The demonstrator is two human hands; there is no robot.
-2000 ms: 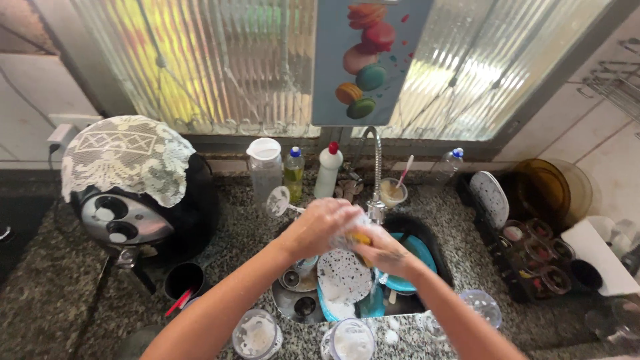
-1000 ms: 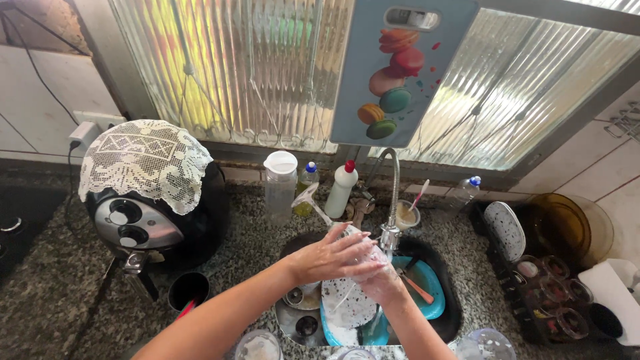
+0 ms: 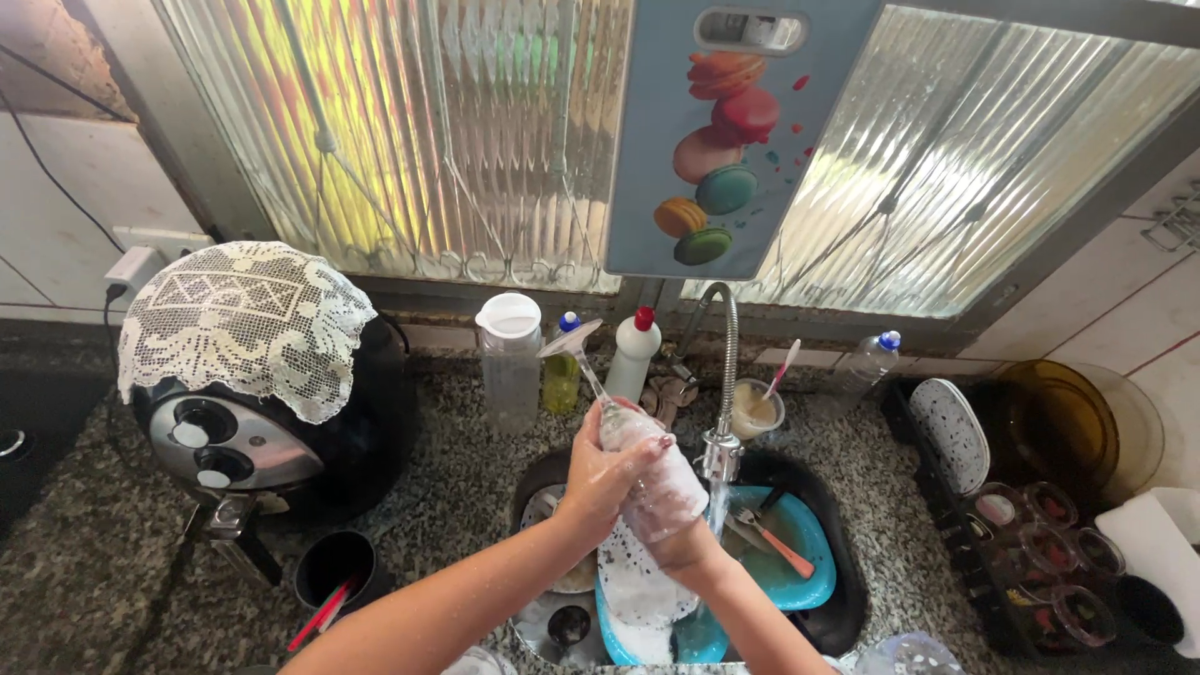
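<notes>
A soapy stemmed glass (image 3: 647, 455) is held tilted over the sink, its foot pointing up and left. My left hand (image 3: 600, 469) wraps around the glass near its stem. My right hand (image 3: 684, 548) is at the bowl end, mostly hidden by foam and glass; whether its fingers are inside cannot be told. Below lie a speckled plate (image 3: 642, 581) with suds and a blue plastic basin (image 3: 811, 544) of water, holding a fork with an orange handle (image 3: 786, 553). Water runs from the flexible faucet (image 3: 722, 450) just right of my hands.
Behind the sink stand a lidded pitcher (image 3: 511, 375), a yellow soap bottle (image 3: 562, 375), a white bottle with red cap (image 3: 635, 352) and a cup (image 3: 755, 411). An air fryer (image 3: 272, 450) and black cup (image 3: 339, 572) are left, a black dish rack (image 3: 966, 572) right.
Two seconds ago a yellow sponge showed in my hands; it is not visible now. My left hand has moved from lying across the glass to gripping around it. The view has shifted.
</notes>
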